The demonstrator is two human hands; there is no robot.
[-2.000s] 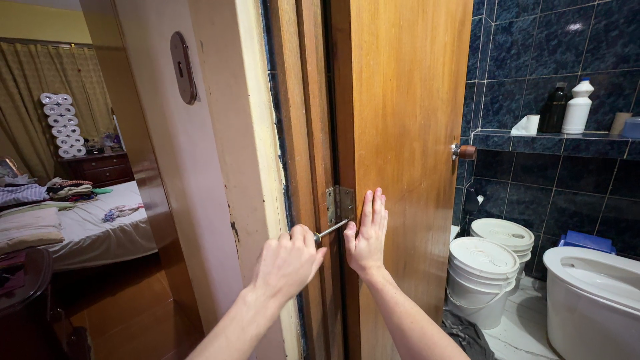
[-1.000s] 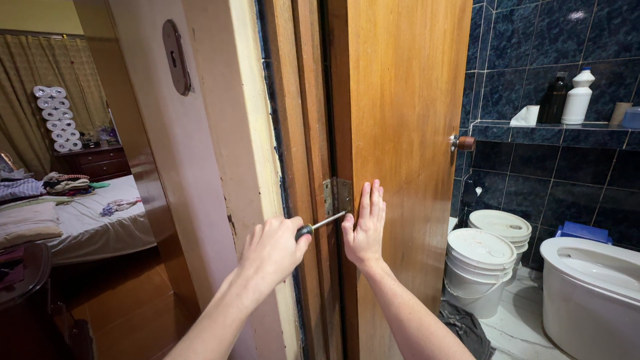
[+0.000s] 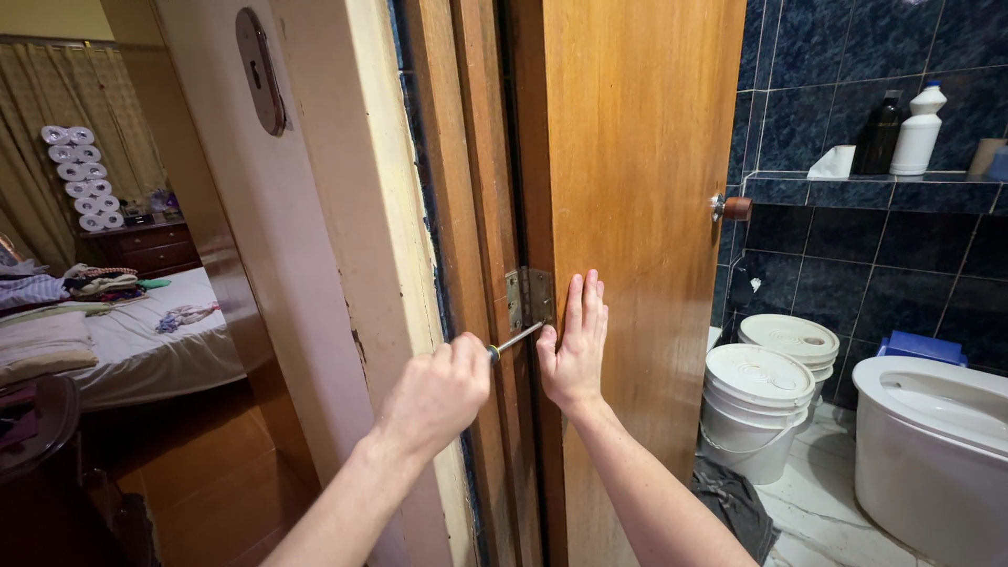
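My left hand (image 3: 441,390) is closed around the handle of a screwdriver (image 3: 520,337), most of the handle hidden in the fist. The shaft slants up to the right, its tip at the lower part of a metal butt hinge (image 3: 539,295) on the door's edge. My right hand (image 3: 579,342) lies flat against the wooden door (image 3: 646,157), fingers pointing up and thumb beside the screwdriver tip. The hinge joins the door to the wooden door frame (image 3: 480,197).
Right of the door are white lidded buckets (image 3: 760,374), a toilet (image 3: 929,441), a dark cloth (image 3: 732,504) and a tiled ledge (image 3: 850,189) with bottles. A round doorknob (image 3: 732,208) projects from the door. At left, a bed (image 3: 173,339) holds piled clothes.
My left hand has shifted its hold on the screwdriver between frames, with the tip staying near the hinge's lower part. My right hand has stayed flat on the door.
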